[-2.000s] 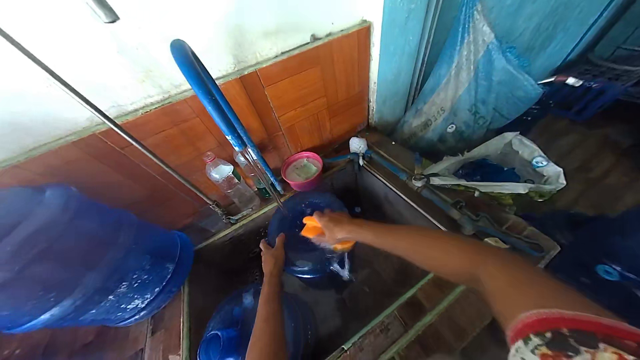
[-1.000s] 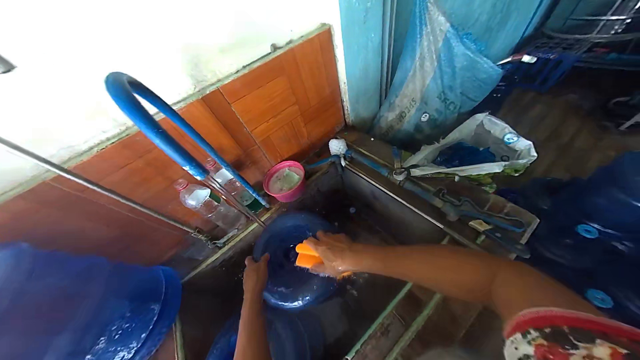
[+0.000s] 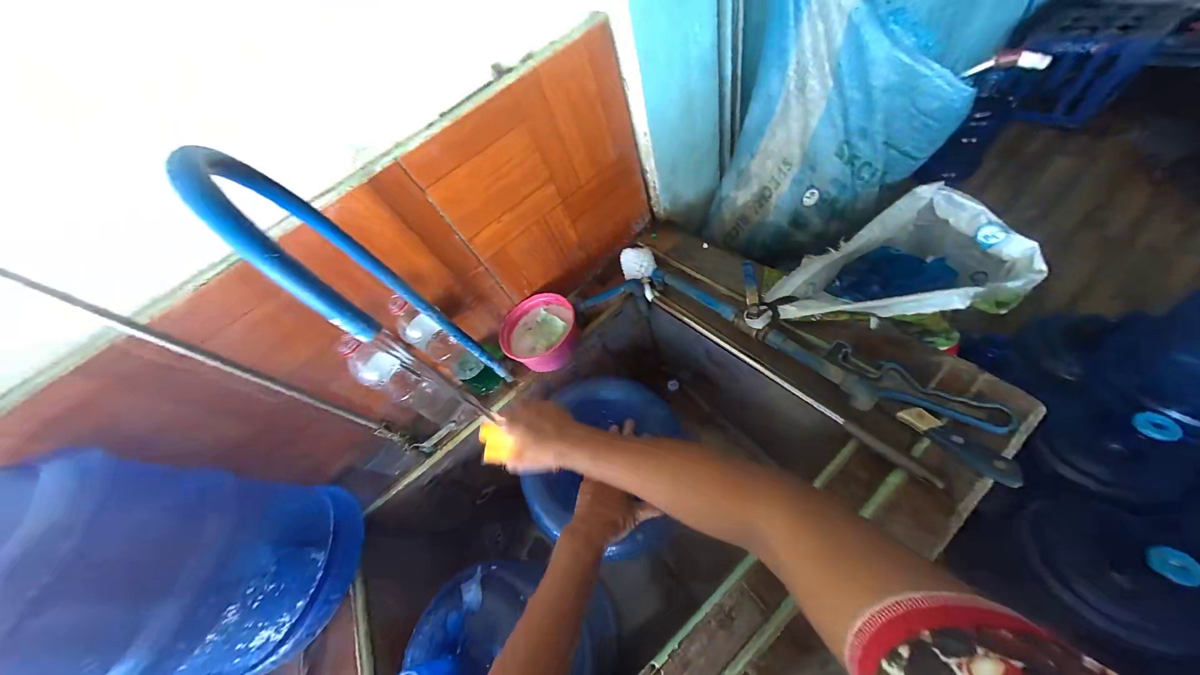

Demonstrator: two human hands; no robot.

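A blue plastic water jug stands in the sink basin, partly behind my arms. My left hand rests on it with the fingers reaching under my right forearm; its grip is partly hidden. My right hand is at the jug's left side, closed around an orange sponge or cloth, near the lower end of a metal spout joined to a looped blue hose. A second blue jug stands in the basin below.
A large blue jug lies at left. Clear plastic bottles and a pink tub line the ledge. Blue pipes and a white sack are at right, with more blue jugs beyond.
My right hand has moved left with the orange thing, from over the jug to beside the spout. My left hand has shifted right across the jug, beneath my right forearm.
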